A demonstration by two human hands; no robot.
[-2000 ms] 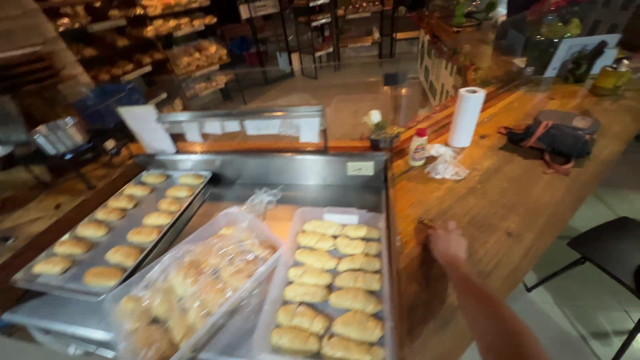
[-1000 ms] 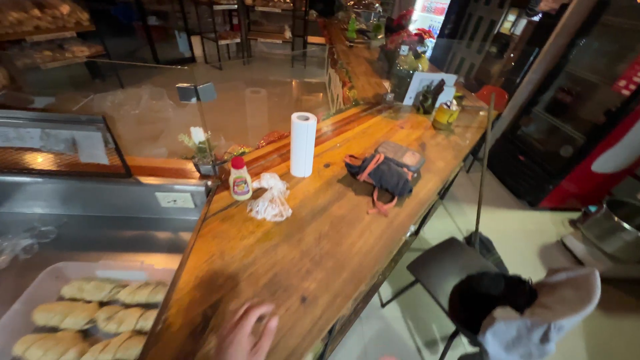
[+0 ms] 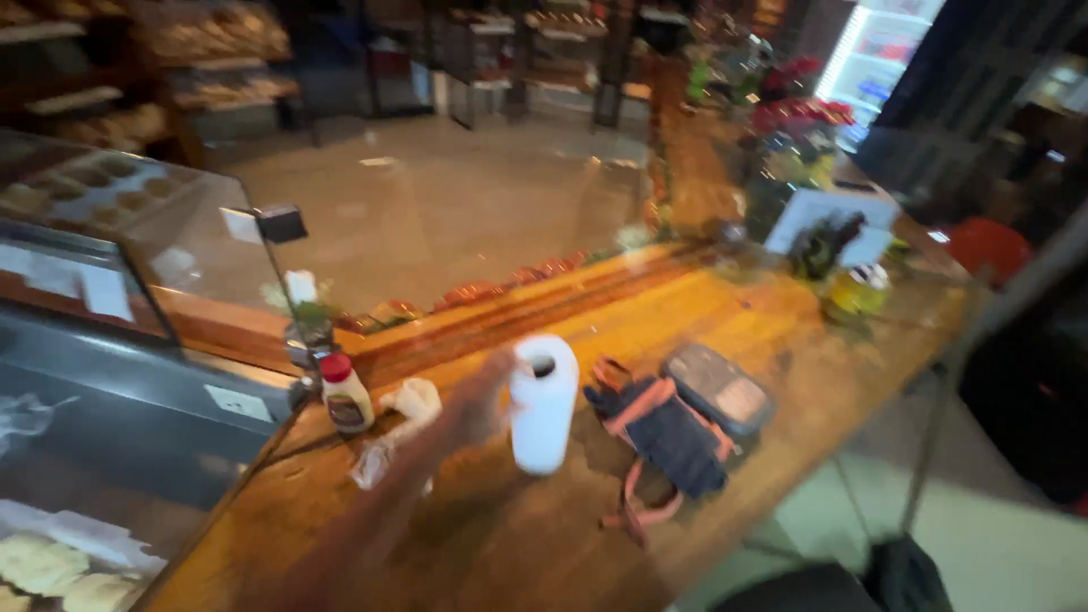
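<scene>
My left hand (image 3: 489,395), blurred by motion, is at the upper left side of a white paper towel roll (image 3: 544,425). Its fingertips meet the roll's edge, but the blur hides whether they close around it. The roll stands upright on the wooden counter (image 3: 510,544). Left of it lie a crumpled plastic bag (image 3: 412,408), partly behind my forearm, and a squeeze bottle (image 3: 346,395) with a red cap. Just right of the roll is a dark cloth pouch (image 3: 671,438) with orange straps, beside a grey case (image 3: 718,387). My right hand is out of view.
Bread rolls (image 3: 51,565) and a metal display case (image 3: 127,382) are at the left. A small potted plant (image 3: 310,319) stands behind the bottle. Farther along the counter are a yellow container (image 3: 854,293) and flowers (image 3: 799,119). A dark chair (image 3: 799,591) is at the lower right.
The view has swung right from the bread trays. A hand seen low over the counter a second ago is no longer there; a hand is now at the paper towel roll.
</scene>
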